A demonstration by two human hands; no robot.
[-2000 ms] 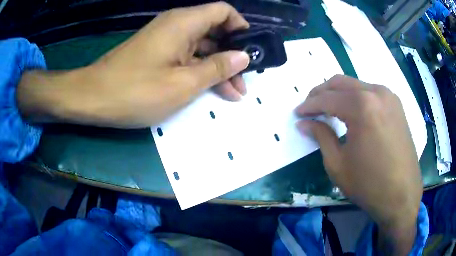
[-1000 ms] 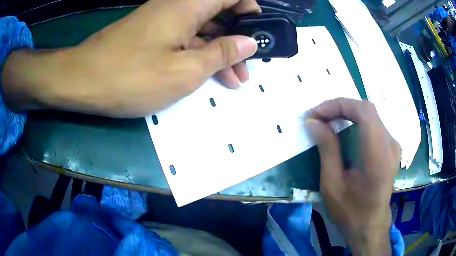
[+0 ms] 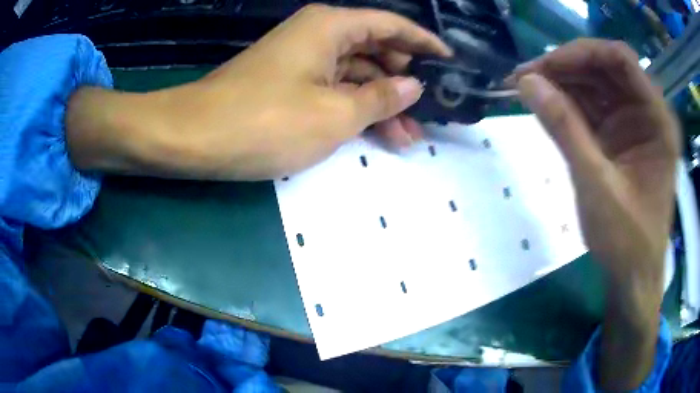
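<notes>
My left hand [image 3: 307, 100] holds the black smartwatch body [image 3: 468, 104] between thumb and fingers above the far edge of the sheet. Its round sensor window faces up and is blurred. My right hand [image 3: 606, 130] is at the right of the watch, thumb and index finger pinched on a thin, clear, blurred strip [image 3: 503, 93] that reaches over the watch. What the strip is, and whether it touches the watch, I cannot tell. The white sticker sheet [image 3: 430, 246] lies below both hands, with small dark pill-shaped stickers in spaced rows.
A black tray [image 3: 176, 34] lies along the far side. The green table [image 3: 184, 246] has a curved front edge. White sheets [image 3: 687, 246] show at the right, partly behind my right hand. Blue sleeves [image 3: 50, 130] cover my forearms.
My right hand has moved up and away from the sheet to the watch, with a thin strip at its fingertips. The sheet and watch appear lower and further right in view.
</notes>
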